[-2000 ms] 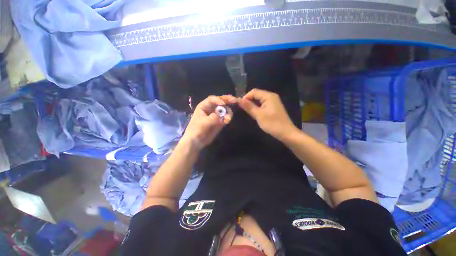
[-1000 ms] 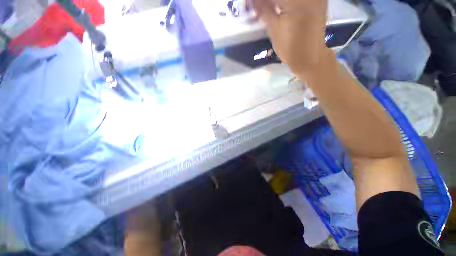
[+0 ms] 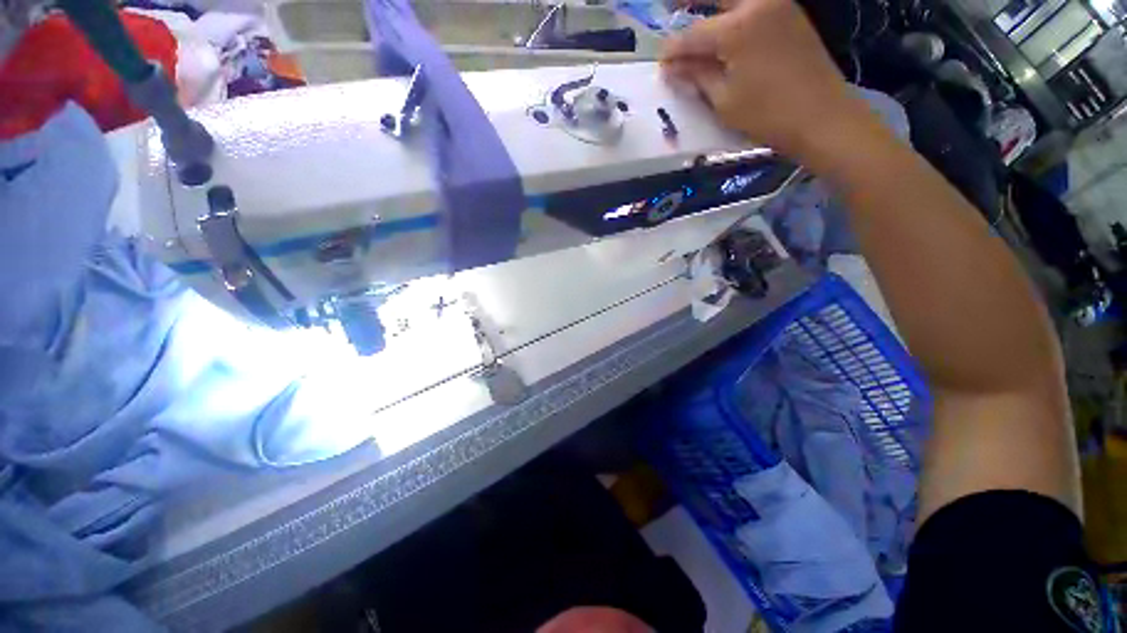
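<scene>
The white sewing machine head (image 3: 334,136) lies across the view, with a purple cloth strip (image 3: 480,186) hanging over it and a dark lit control panel (image 3: 667,204). My right hand (image 3: 754,74) is over the back right top of the head, fingertips bent down beside the round metal fitting (image 3: 587,111); whether they hold anything is hidden. Light blue cloth (image 3: 74,322) is heaped left of the needle and runs into white glare near the presser foot (image 3: 361,324). My left hand is not in view.
A blue slatted basket (image 3: 729,495) with light blue pieces (image 3: 803,532) stands below the table's right side. The ruler edge (image 3: 408,476) runs diagonally in front. Red cloth (image 3: 80,74) lies behind the machine at the upper left. Small metal fittings (image 3: 742,262) sit at the bed's right end.
Both hands were below the table edge, the left with a small round item; then my right arm rose over the machine and my left left view. The view has turned towards the machine.
</scene>
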